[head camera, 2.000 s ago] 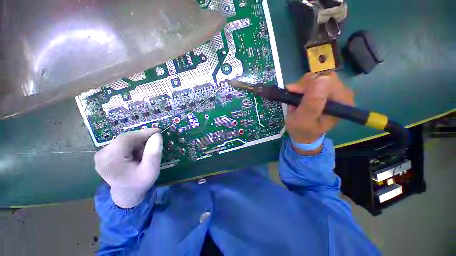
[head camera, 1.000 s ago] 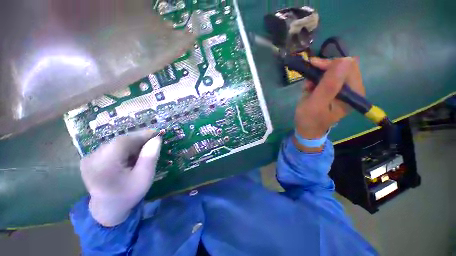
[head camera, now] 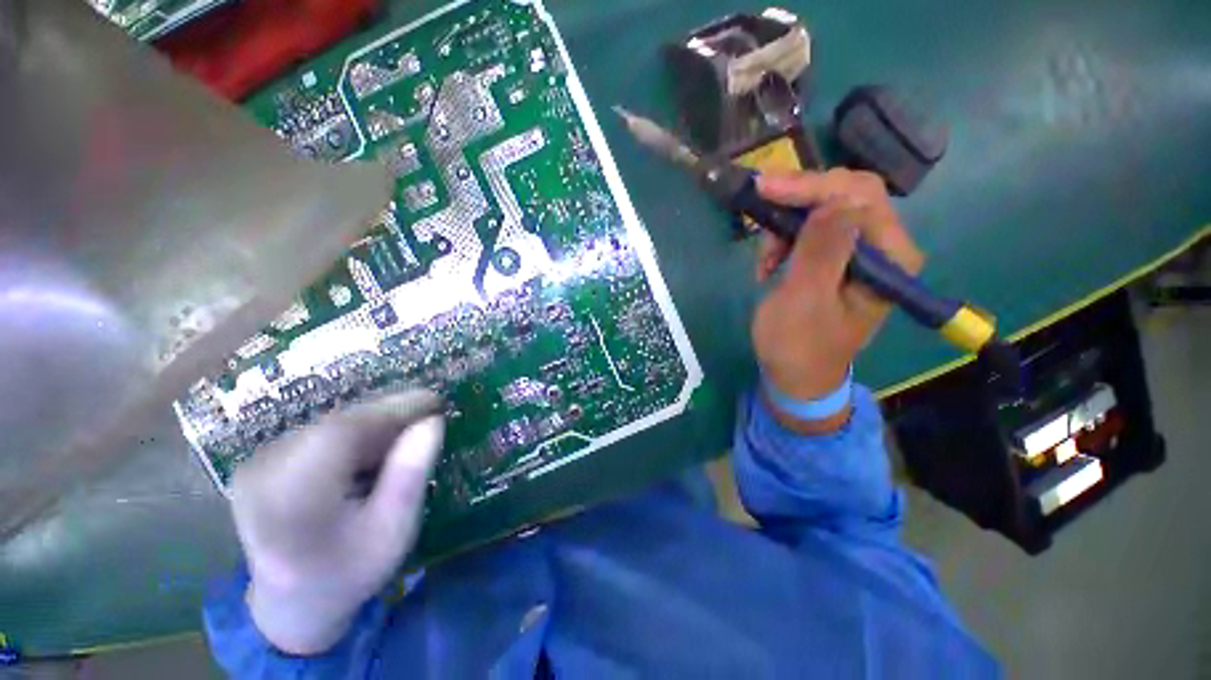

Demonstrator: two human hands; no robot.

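The soldering iron (head camera: 907, 286) is in my bare right hand (head camera: 826, 286), its metal tip pointing up-left over the mat, just right of the board's edge and off the board. The large green printed circuit board (head camera: 584, 365) lies in front of me. My gloved left hand (head camera: 332, 511) is over its lower left part, thumb and fingertips pinched together. The solder wire seen at these fingertips earlier is too blurred to make out now. The iron stand (head camera: 724, 83) and its yellow sponge (head camera: 780, 156) are right of the board, the sponge partly behind the iron and fingers.
A translucent fume hood (head camera: 146, 226) hides the board's left part. A red tray (head camera: 272, 40) and part of another board show at top left. A black rounded block (head camera: 890, 138) lies beside the sponge. An open black equipment box (head camera: 1049, 445) stands below the mat's yellow edge.
The iron's tip has left the board and is now over the mat, near the stand. The gloved hand remains pinched at the board's lower left. The view has shifted, showing the red tray.
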